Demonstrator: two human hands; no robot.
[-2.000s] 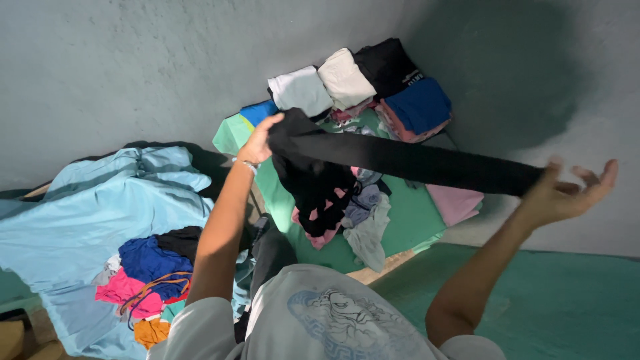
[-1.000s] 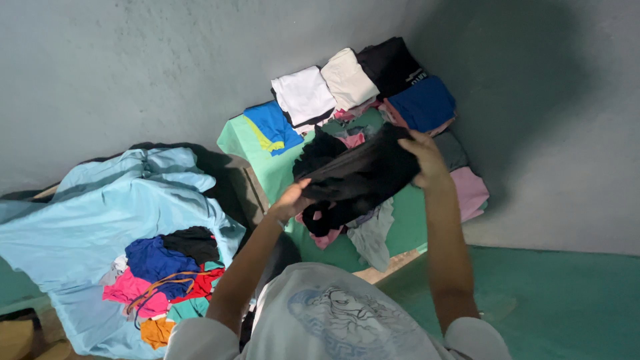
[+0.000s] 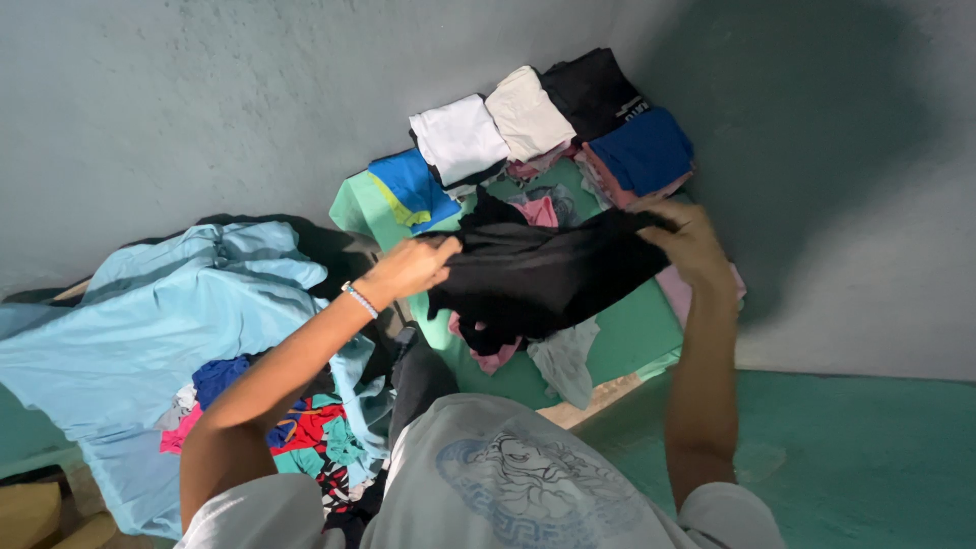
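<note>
A black cloth garment [image 3: 549,267] is stretched between my two hands above the green surface. My left hand [image 3: 415,265], with a beaded bracelet on the wrist, grips its left end. Its upper right corner is pinched in my right hand [image 3: 682,232]. Beneath it lie loose clothes, among them a grey cloth [image 3: 568,358] and a pink one [image 3: 494,357]; the garment hides part of them. Behind stand folded piles topped by a white cloth [image 3: 459,139], a cream cloth [image 3: 530,113], a black cloth [image 3: 591,91] and a dark blue cloth [image 3: 646,151].
A folded blue and yellow garment [image 3: 415,187] lies at the left edge of the green-covered surface [image 3: 625,347]. At left, a light blue sheet [image 3: 152,305] bears a heap of mixed clothes [image 3: 316,427]. A grey wall [image 3: 229,91] rises behind the piles.
The black garment was a long narrow strip between widely spread hands, then a shorter bundle; now it hangs broader between them. My right hand has moved right since one second ago.
</note>
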